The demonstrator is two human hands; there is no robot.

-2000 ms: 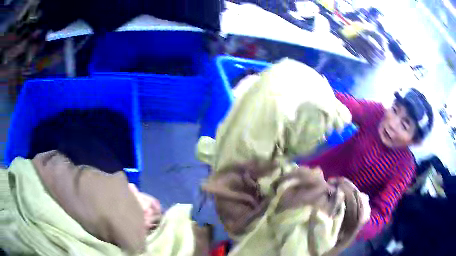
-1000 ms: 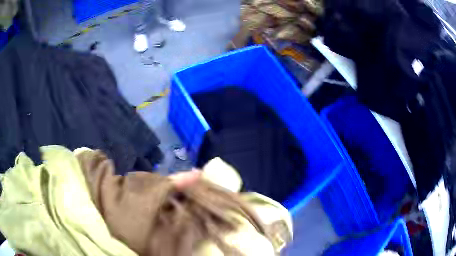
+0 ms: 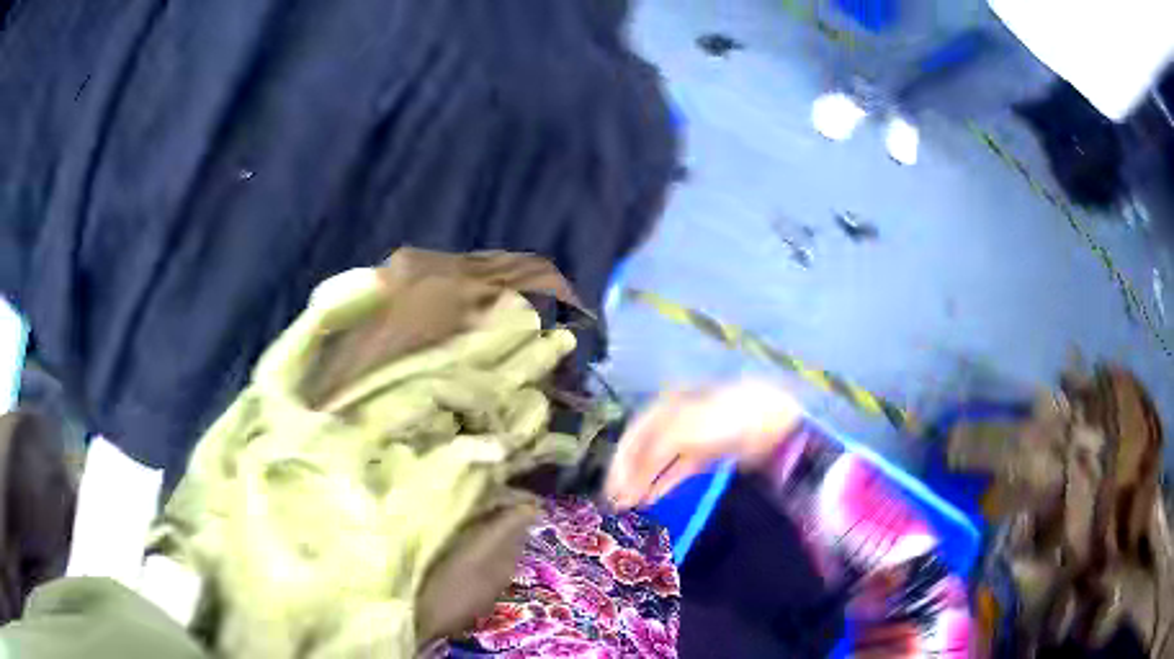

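A yellow-green and brown garment (image 3: 373, 451) lies crumpled in a heap at the lower left to middle, partly over dark navy cloth. My right hand (image 3: 702, 431) is right of the heap, blurred, its fingers bent down and to the left. It appears apart from the garment. I cannot tell if it holds anything; a thin dark line shows near its fingers. My left hand is not visible.
Dark navy cloth (image 3: 348, 142) covers the upper left. A blue crate (image 3: 901, 483) with dark contents is under my right forearm. Brown-tan garments (image 3: 1094, 502) are at right. Yellow-black tape (image 3: 760, 348) crosses the grey floor. Floral cloth (image 3: 592, 579) shows at the bottom.
The view has swung, moving the crate to the lower right and the dark cloth across the upper left. The garment is now bunched at the left, and my right hand shows apart from it.
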